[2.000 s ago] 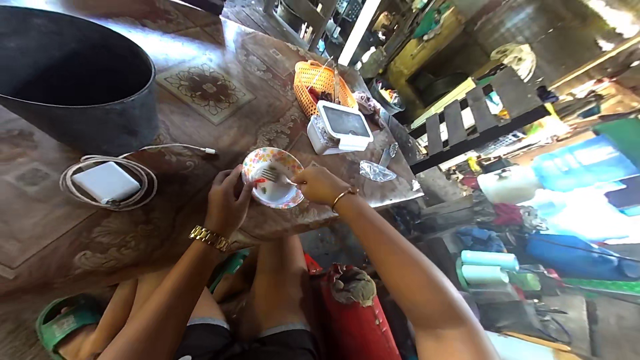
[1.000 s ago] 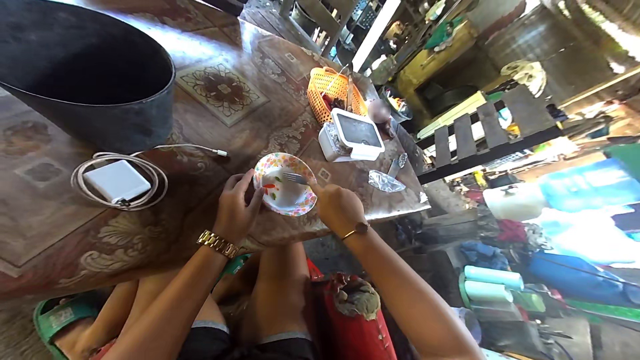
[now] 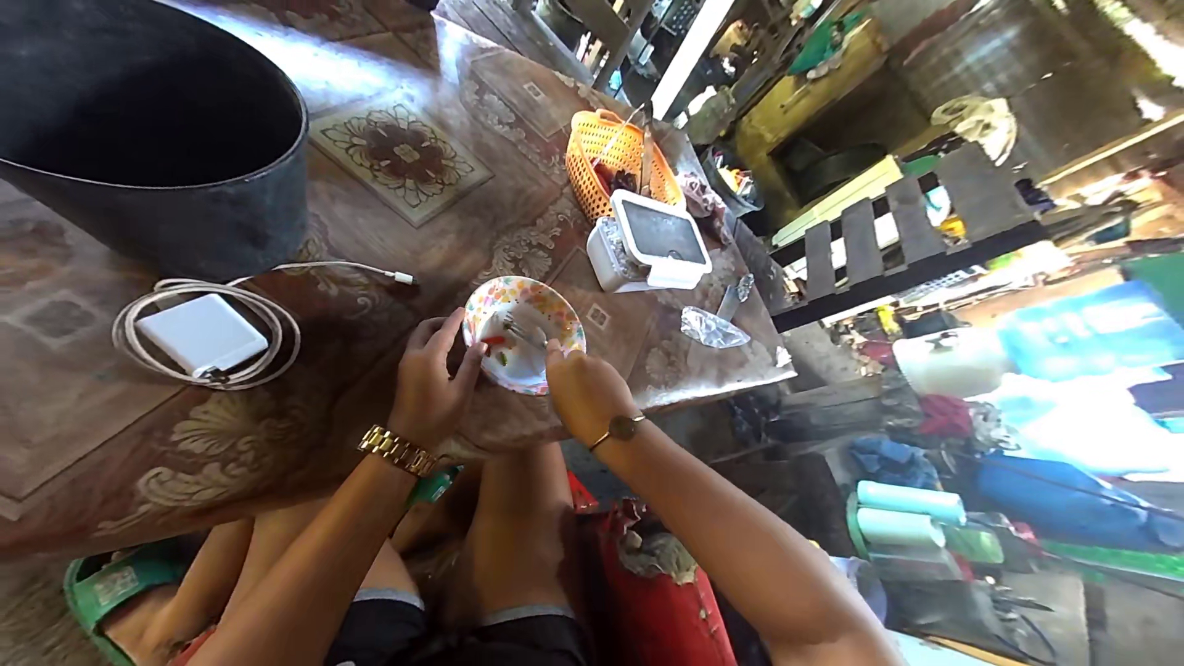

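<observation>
A shallow bowl with a flowered rim (image 3: pixel 558 310) stands near the table's front edge. Inside it lie a red chili piece (image 3: pixel 494 340), a small green piece (image 3: pixel 501 357) and what looks like a little liquid. My left hand (image 3: pixel 433 375), below a gold-coloured watch, grips the bowl's left rim, its thumb by the red piece. A metal fork (image 3: pixel 514 324) has its tines inside the bowl. My right hand (image 3: pixel 587 390), with a thin bracelet at the wrist, is closed on the fork's handle at the lower right rim; the handle is mostly hidden.
A big dark bucket (image 3: pixel 250 208) and a white charger (image 3: pixel 205 335) with coiled cable are on the left. Beyond the bowl are an orange plastic basket (image 3: pixel 585 176), a lidded clear container (image 3: pixel 606 254) and a crumpled plastic bag (image 3: pixel 712 328). A slatted wooden chair (image 3: pixel 860 242) stands at right.
The fork's tines, pointing left in the bowl one second ago, now point more toward its far side. My left hand keeps hold of the rim.
</observation>
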